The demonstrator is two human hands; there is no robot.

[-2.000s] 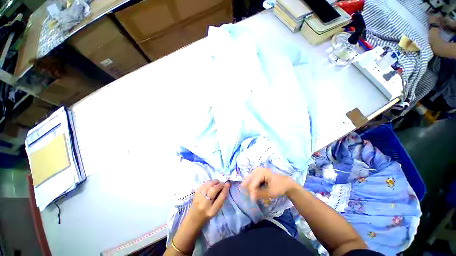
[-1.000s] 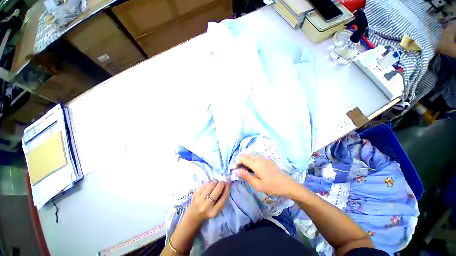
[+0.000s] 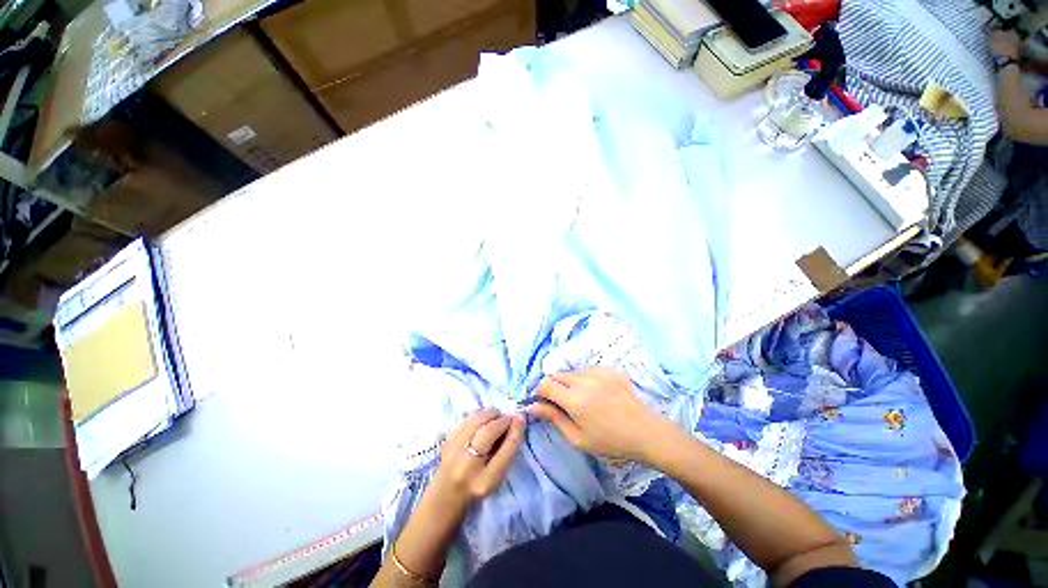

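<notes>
A pale blue dress (image 3: 644,218), apparently inside out, lies across the white table, its upper part toward me and hanging over the near edge. My left hand (image 3: 477,454), with a ring and a bracelet, pinches the gathered waist seam. My right hand (image 3: 592,414) is just right of it, its fingertips at the same seam, nearly touching the left fingertips. The right fingers are bent on the cloth. Whether a small tool is in the right palm cannot be seen.
Papers with a yellow sheet (image 3: 112,362) lie at the table's left end. A tape measure (image 3: 305,554) runs along the near edge. Books (image 3: 672,29), a phone (image 3: 747,21) and a white power strip (image 3: 870,172) are at the far right. Floral dresses (image 3: 862,442) cover a blue bin (image 3: 919,345). A person's arm (image 3: 1017,98) shows upper right.
My right hand was raised and blurred beside the seam, then came in to it; its fingertips are now down on the cloth beside my left hand. The left hand keeps its pinch.
</notes>
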